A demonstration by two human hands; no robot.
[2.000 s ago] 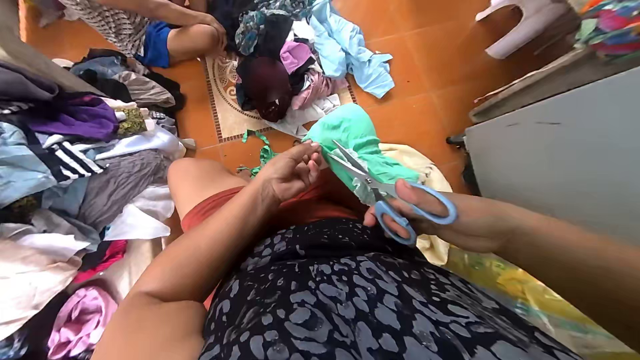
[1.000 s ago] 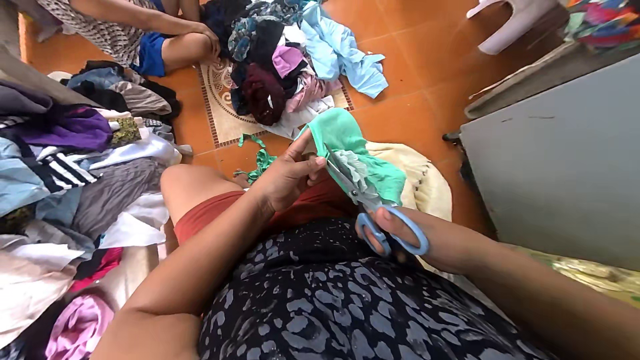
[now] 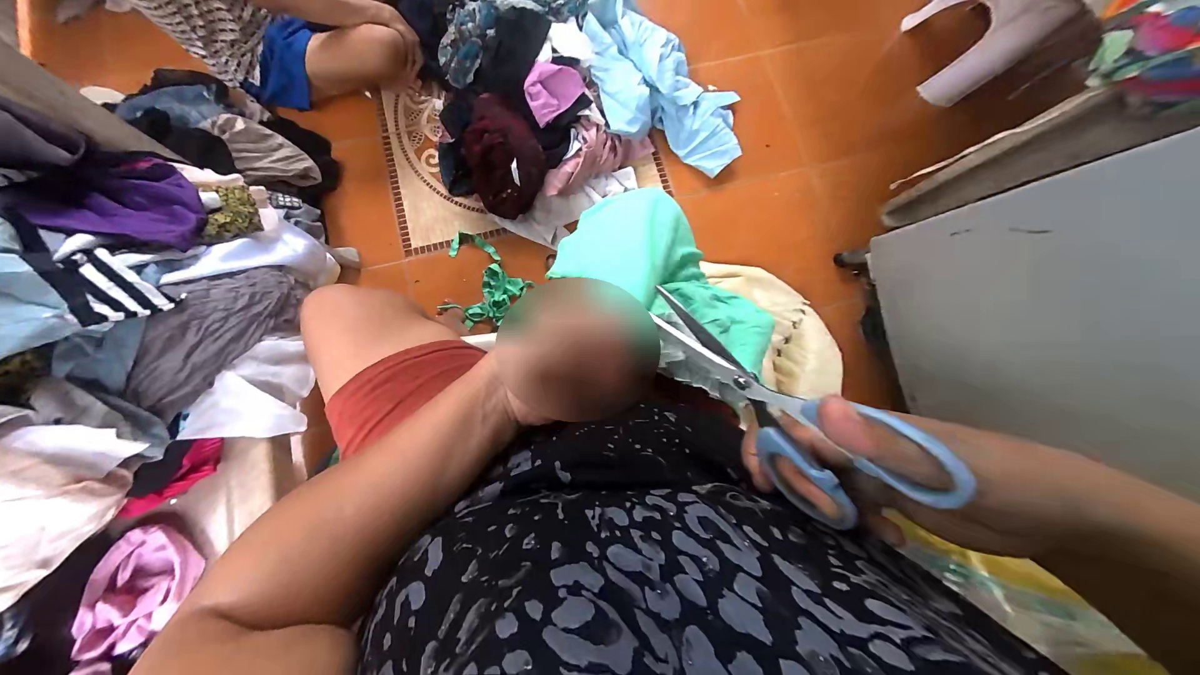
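Observation:
My right hand (image 3: pixel 844 459) holds a pair of scissors (image 3: pixel 742 382) by their light blue handles, with the blades parted and pointing up and left. Mint green cloth (image 3: pixel 637 246) lies over my lap just beyond the blades, and a pale, ragged strip shows along them. At the cloth's lower left edge is my left hand (image 3: pixel 577 352); it is blurred, so its fingers and what they hold cannot be made out. Narrow green cloth scraps (image 3: pixel 497 292) lie on the floor past my left hand. Cream fabric (image 3: pixel 808 347) sits under and right of the green cloth.
Heaps of mixed clothes (image 3: pixel 225 319) spread along the left. Another clothes pile (image 3: pixel 506 141) lies ahead on a patterned tile panel (image 3: pixel 412 178), beside a seated person (image 3: pixel 347 56). A grey panel (image 3: pixel 1041 291) stands at the right, with a pale plastic stool (image 3: pixel 994 47) beyond it.
The scissors were closer to shut on the cloth one second ago; their blades are now parted. My left hand has moved down from the green cloth's upper edge.

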